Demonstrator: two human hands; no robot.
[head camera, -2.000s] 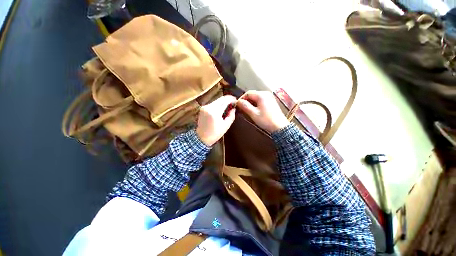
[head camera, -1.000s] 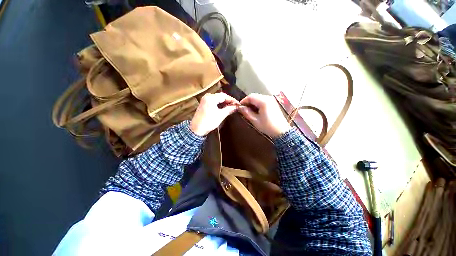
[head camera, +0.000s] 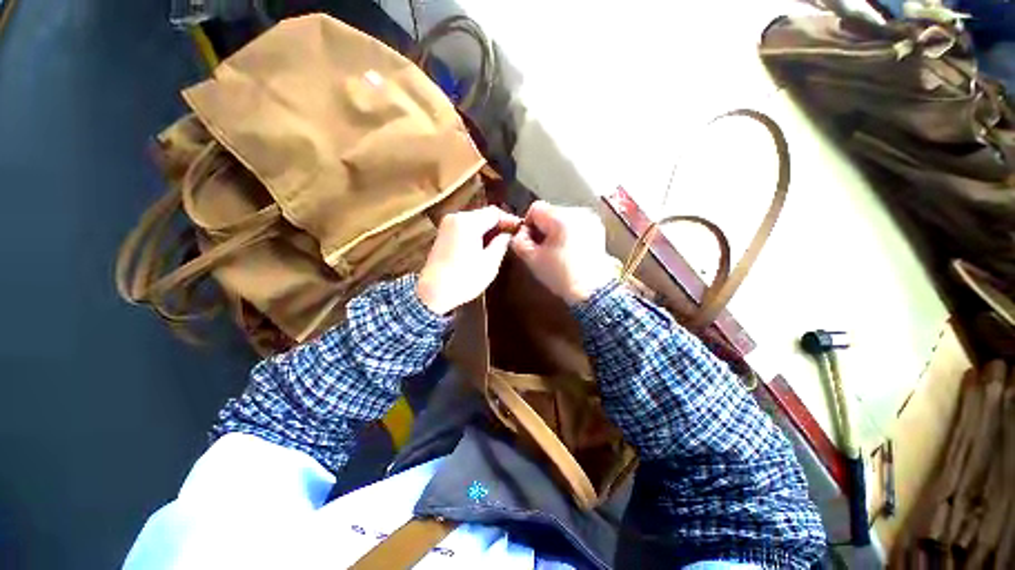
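A brown tote bag (head camera: 545, 323) stands open on my lap, darker inside. One tan handle falls over the lap side and the other loops rise over the bench on the right. My left hand (head camera: 462, 254) and my right hand (head camera: 562, 251) meet at the far end of the bag's top edge. Both pinch the edge between thumb and fingertips, the tips almost touching. The fingers hide the exact spot they hold. Both hands are bare, with blue checked sleeves.
A heap of tan bags (head camera: 334, 134) with loops slumps at the left. On the pale bench (head camera: 623, 100) lie a hammer (head camera: 835, 401), a thin dark tool (head camera: 883, 479) and red strips (head camera: 668, 262). Dark brown bags (head camera: 879, 111) lie far right, folded brown pieces (head camera: 966, 479) lower right.
My right hand and forearm have shifted slightly left, with more of the red strip showing. Both hands still pinch the edge. The whole view has shifted a little.
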